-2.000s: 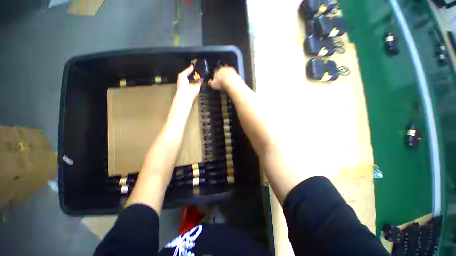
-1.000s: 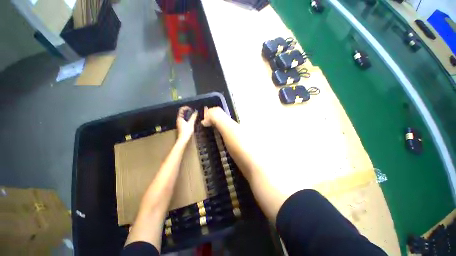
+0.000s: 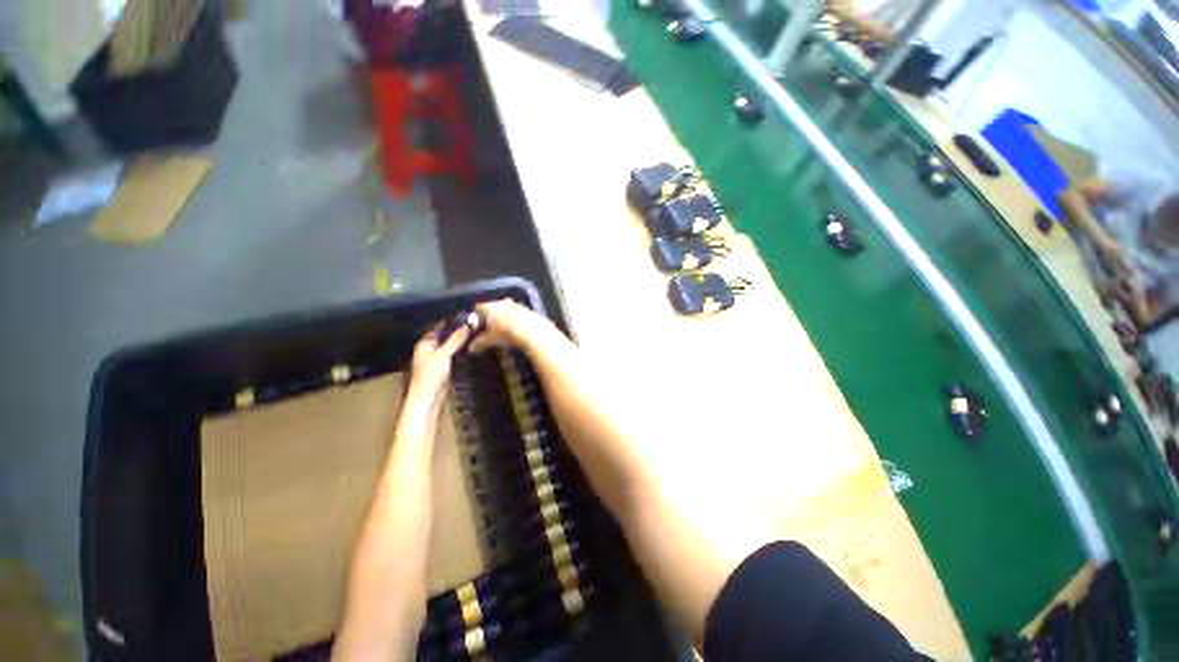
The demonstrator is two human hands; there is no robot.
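Note:
My left hand (image 3: 431, 358) and my right hand (image 3: 502, 326) meet at the far right corner of a black bin (image 3: 317, 305). Both have their fingers on a small dark unit (image 3: 458, 327), which is blurred and partly hidden by them. Below my hands, packed rows of dark units with tan bands (image 3: 546, 494) run along the bin's right side. More banded units lie along its far and near sides. A brown cardboard sheet (image 3: 317, 504) lies flat inside, left of the packed rows.
Several black looped units (image 3: 702, 294) sit on the cardboard-covered bench (image 3: 724, 427) to the right. Beyond is a green conveyor (image 3: 828, 310) with scattered units. A red stool (image 3: 420, 123) and another black bin (image 3: 162, 91) stand ahead. A person (image 3: 1138, 239) is across the belt.
The view has tilted up and shifted right, showing more of the line. My hands, apart over the bin's far right corner before, are now together at the dark unit.

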